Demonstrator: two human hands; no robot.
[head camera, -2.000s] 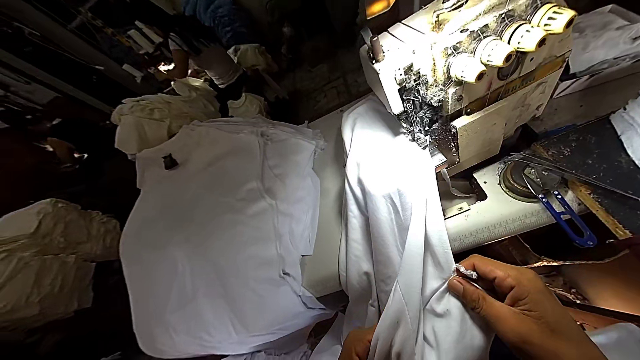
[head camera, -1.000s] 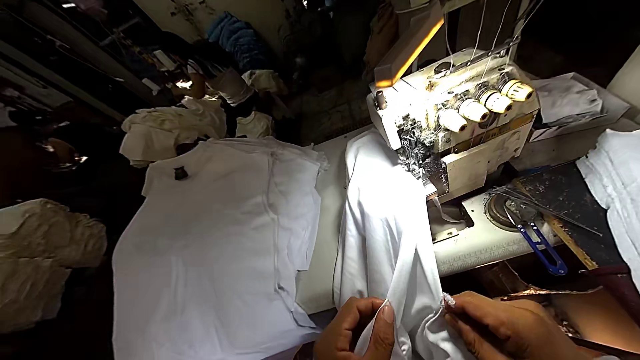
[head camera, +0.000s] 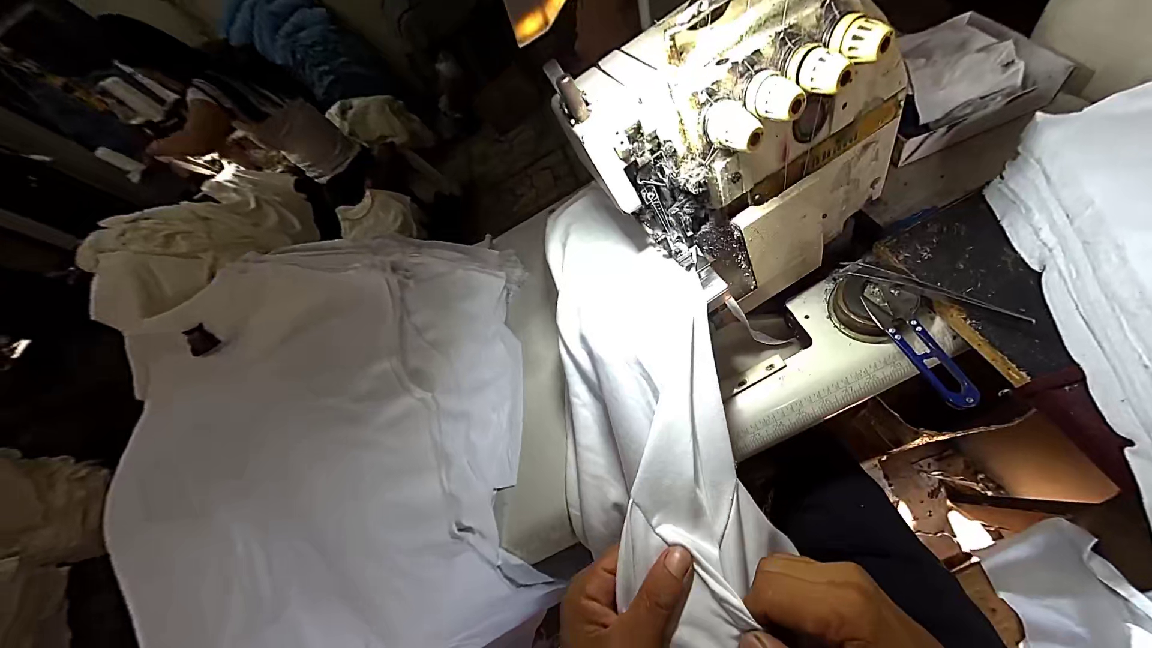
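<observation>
A white knit fabric piece (head camera: 648, 360) runs from under the presser area of an overlock sewing machine (head camera: 765, 135) down to my hands. My left hand (head camera: 630, 598) pinches its lower part, thumb on top beside a seam. Just to the right, my right hand (head camera: 828, 598) grips the fabric's edge with curled fingers; its fingertips are partly hidden. Left of the machine bed lies a stack of white garment pieces (head camera: 315, 432) with a small dark object (head camera: 202, 339) on it. Blue-handled thread snips (head camera: 936, 360) rest by a round metal part on the bed.
More white fabric (head camera: 1089, 234) is piled at the right edge, with an open box (head camera: 990, 99) behind. Cream cloth bundles (head camera: 207, 220) stand at the back left. Below the bed are an open cardboard box (head camera: 1035, 459) and white scraps (head camera: 1062, 576). Another person's arm (head camera: 193, 126) shows at upper left.
My left hand, low and mostly hidden two seconds ago, now shows with its thumb over the fabric. My right hand has turned so that its curled knuckles face up. The view has shifted closer.
</observation>
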